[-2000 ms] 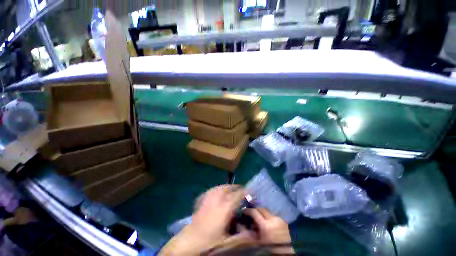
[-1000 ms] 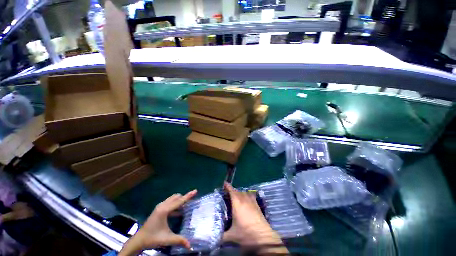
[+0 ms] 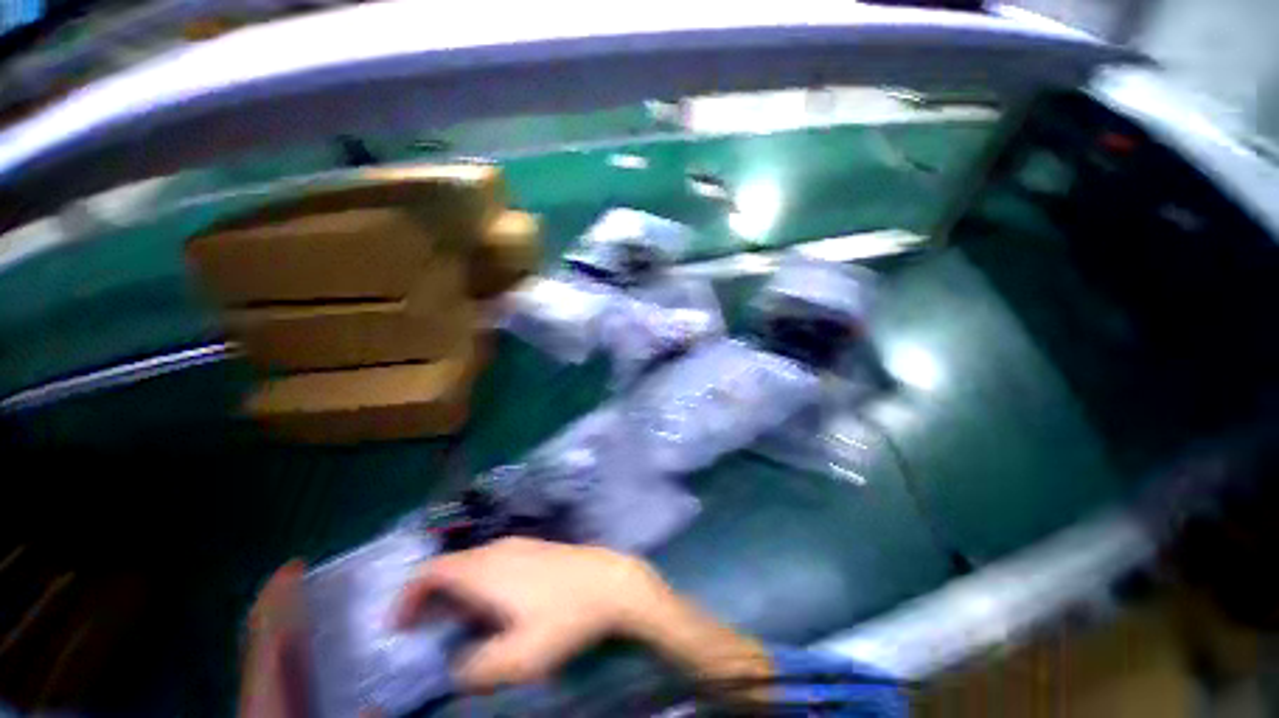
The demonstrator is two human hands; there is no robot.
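The frame is blurred. A clear air-column bag (image 3: 362, 617) is between my hands at the bottom left; what is inside it cannot be made out. My left hand (image 3: 276, 648) is at its left side, with only blurred fingers showing. My right hand (image 3: 554, 610) is at its right side, fingers bent over it. A dark item (image 3: 470, 519) lies just beyond my right hand, beside a flat clear bag (image 3: 631, 505). More wrapped products (image 3: 722, 400) with dark contents lie in a group to the right on the green conveyor (image 3: 786, 533).
Three closed brown mailer boxes (image 3: 351, 337) are stacked at the left, with a smaller brown box (image 3: 508, 253) behind their right side. A white shelf (image 3: 561, 70) runs along the back. A metal rail (image 3: 1010, 589) edges the conveyor at the right. A brown carton (image 3: 1080, 673) shows at the lower right.
My view has swung right and down, so the boxes and wrapped products appear further left and the leaning open boxes are out of clear sight. My hands stay at the bag.
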